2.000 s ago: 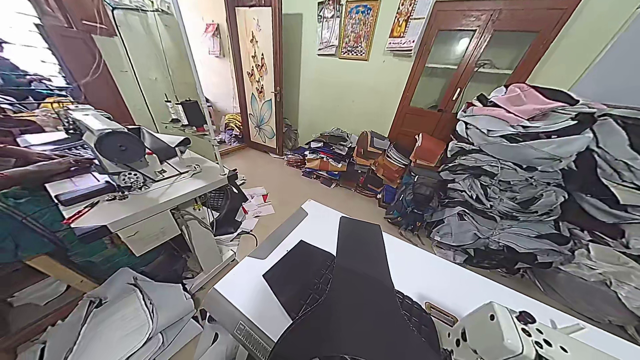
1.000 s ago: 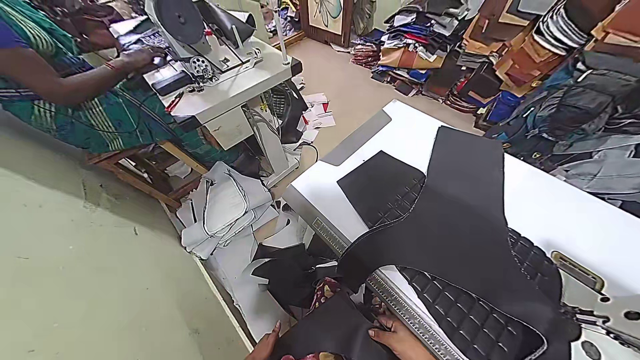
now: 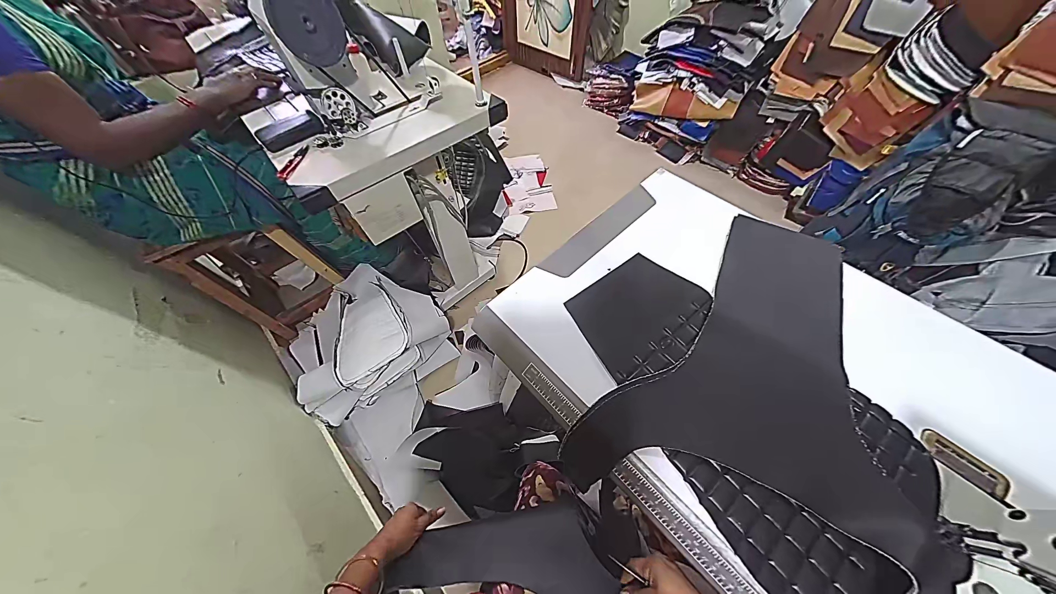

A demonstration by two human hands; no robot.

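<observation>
My left hand (image 3: pixel 406 532), with bangles at the wrist, grips the left edge of a black sheet piece (image 3: pixel 503 549) low in the view. At the sheet's right side my right hand (image 3: pixel 660 573) is partly cut off by the frame's bottom edge, closed on a thin metal tool (image 3: pixel 629 569) whose kind I cannot tell. Up on the white sewing table (image 3: pixel 924 346) lies a large black cover piece (image 3: pixel 767 355), over quilted black parts (image 3: pixel 784 528) with light edge stitching. A printed ruler scale (image 3: pixel 676 520) runs along the table's near edge.
Part of a sewing machine (image 3: pixel 1006 528) stands at the right. A co-worker's arm (image 3: pixel 124 136) reaches to another sewing machine (image 3: pixel 322 49) at upper left. Pale cut pieces (image 3: pixel 371 338) and black scraps (image 3: pixel 474 454) lie between wall and table. Fabric stacks (image 3: pixel 693 66) line the back.
Compared with one second ago, the black sheet is spread wider between my hands, and my left hand has moved left. The view turned down and left after the earliest frame.
</observation>
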